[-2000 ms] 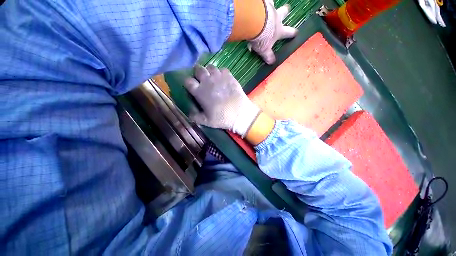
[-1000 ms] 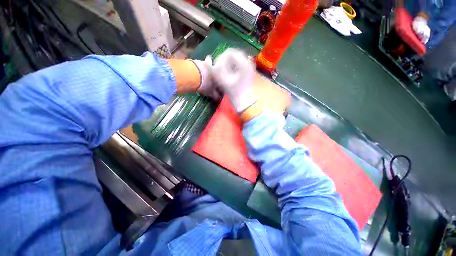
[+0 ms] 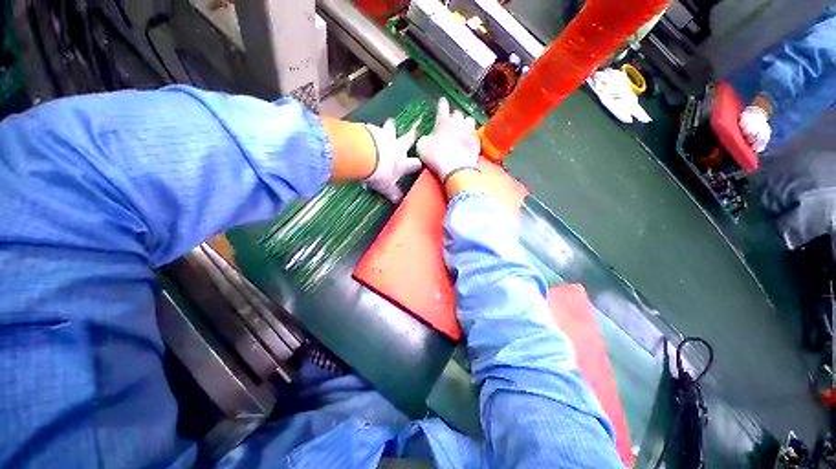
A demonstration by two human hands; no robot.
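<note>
A bundle of long thin green strands [image 3: 330, 224] lies on the green bench at its left end. My left hand [image 3: 392, 161], in a white-grey knit glove, lies over the strands with its fingers spread. My right hand [image 3: 450, 145], gloved too, rests at the bundle's far end beside the red post, fingers apart. No strand is seen lifted in either hand. A red foam pad [image 3: 408, 252] lies right of the strands, partly under my right forearm. A second red pad [image 3: 591, 362] lies further right, partly hidden by my sleeve.
A red-orange post [image 3: 573, 69] rises beyond my right hand. Behind it is a board with silver heatsinks [image 3: 449, 41] and a copper coil. A white glove [image 3: 620, 94] lies on the bench. A black screwdriver [image 3: 687, 412] is at lower right. Another person's gloved hand [image 3: 755, 128] holds a red pad over a board.
Both hands were close together and blurred a second ago; now they are apart and spread on the strands. The view has shifted since two seconds ago, showing more of the post and the boards.
</note>
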